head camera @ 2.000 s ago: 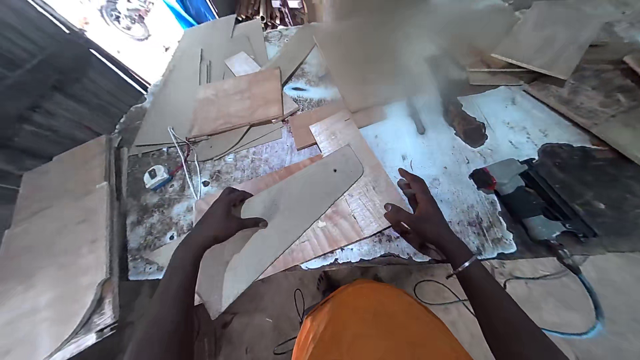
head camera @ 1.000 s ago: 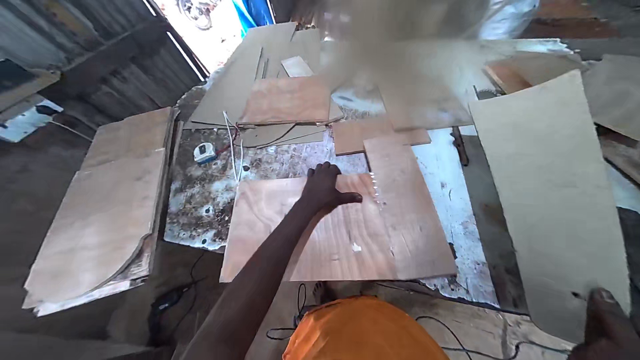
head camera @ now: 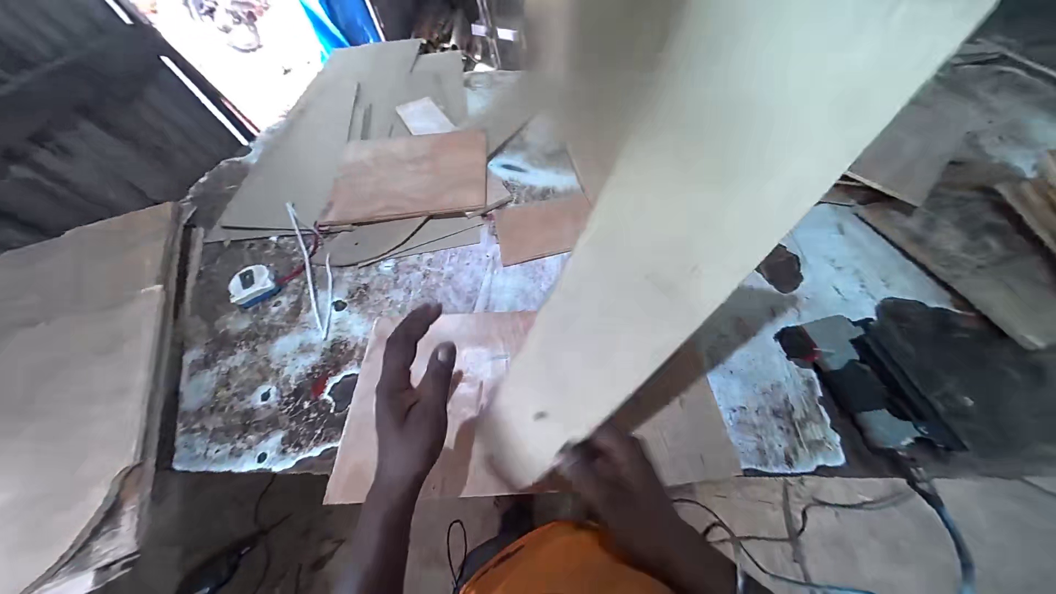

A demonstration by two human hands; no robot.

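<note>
My right hand [head camera: 615, 470] grips the near end of a long pale plywood panel [head camera: 660, 272], raised and slanting up to the right, its lower end blurred. Near that end the panel has a small dark hole. My left hand [head camera: 417, 404] has its fingers apart and holds nothing, just left of the panel. Beneath both lies a flat reddish plywood sheet [head camera: 693, 429] at the near edge of the worktable, partly hidden by the raised panel.
A tape measure [head camera: 253, 285] and white wire [head camera: 307, 268] lie at the left of the worktable [head camera: 223, 412]. Plywood offcuts [head camera: 412, 173] lie farther back. A nail gun [head camera: 862, 384] with a hose [head camera: 945, 520] rests at the right. Stacked plywood [head camera: 74, 355] stands at the left.
The pale panel, held upright at the far right one second ago, has swung to the middle with my right hand. My left hand has lifted off the reddish plywood. The view has turned right.
</note>
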